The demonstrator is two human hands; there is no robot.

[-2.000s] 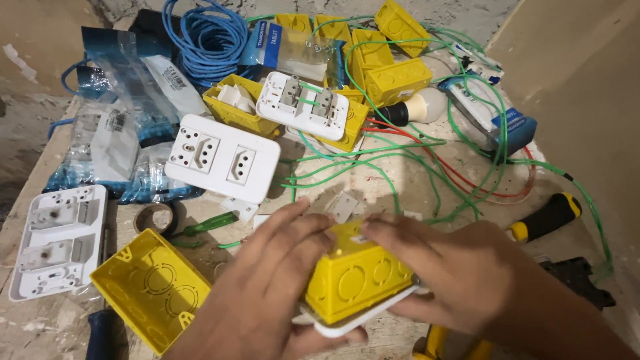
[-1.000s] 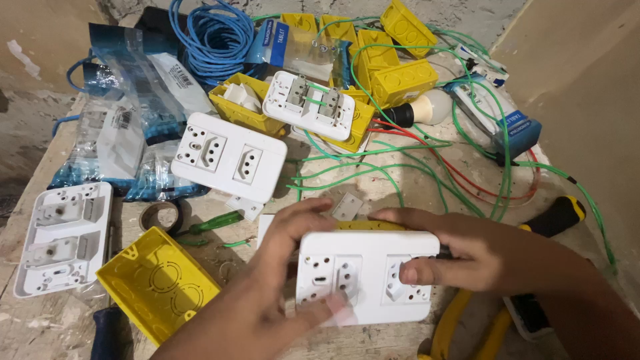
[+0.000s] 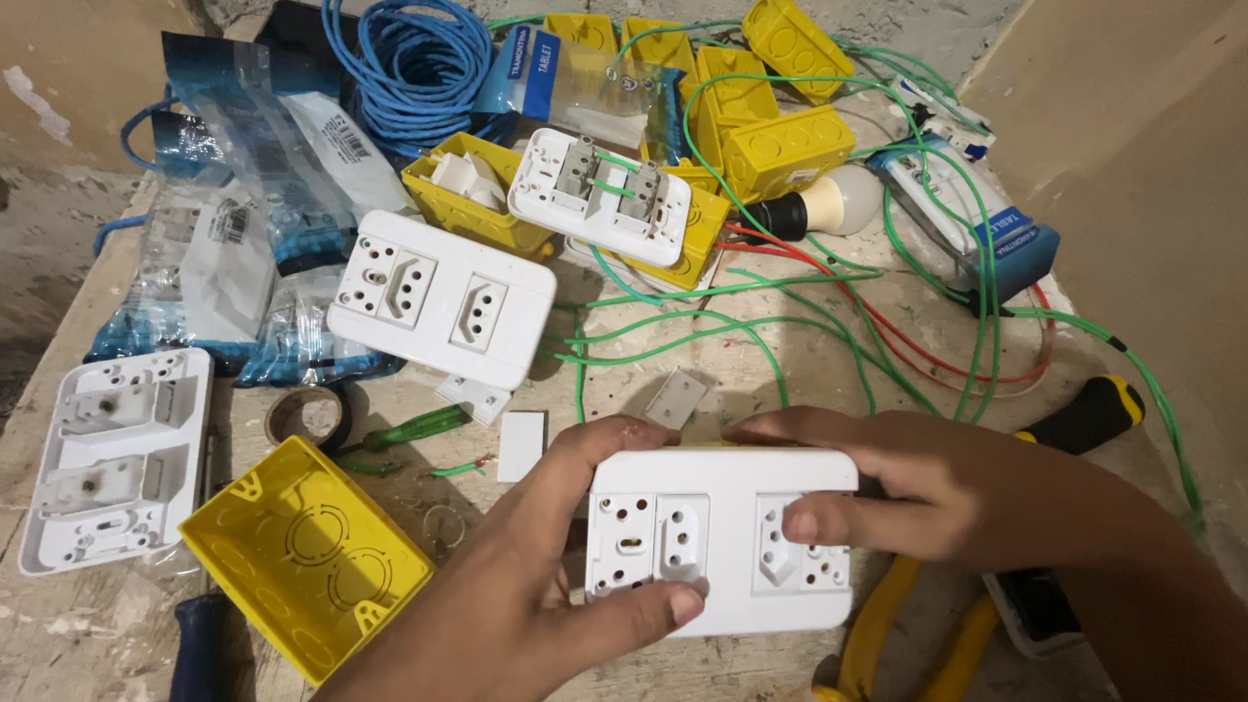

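Both of my hands grip a white double-outlet plate (image 3: 721, 609) that faces up. My left hand (image 3: 575, 546) holds its left side, the thumb over the lower edge of the left outlet. My right hand (image 3: 907, 487) holds the right side, its thumb on the right outlet and its fingers behind the top edge. A sliver of yellow shows behind that edge; the rest of the back is hidden. Left of my hands lies an open yellow electrical box (image 3: 312, 556). Another white outlet plate (image 3: 444, 297) rests above it, and a plate turned back side up (image 3: 117, 458) is at far left.
Blue cable coil (image 3: 419, 78), plastic packets (image 3: 234, 214), several yellow boxes (image 3: 790, 151), a light bulb (image 3: 843, 200) and green wires (image 3: 682, 331) fill the back. Nearer lie a tape roll (image 3: 307, 414), a green screwdriver (image 3: 419, 427), yellow-handled pliers (image 3: 882, 624) and a black-and-yellow handle (image 3: 1087, 414).
Two seconds ago the yellow box in my hands was uppermost with the white plate beneath; the plate's outlet face is now turned up. My left thumb has moved onto its lower left part.
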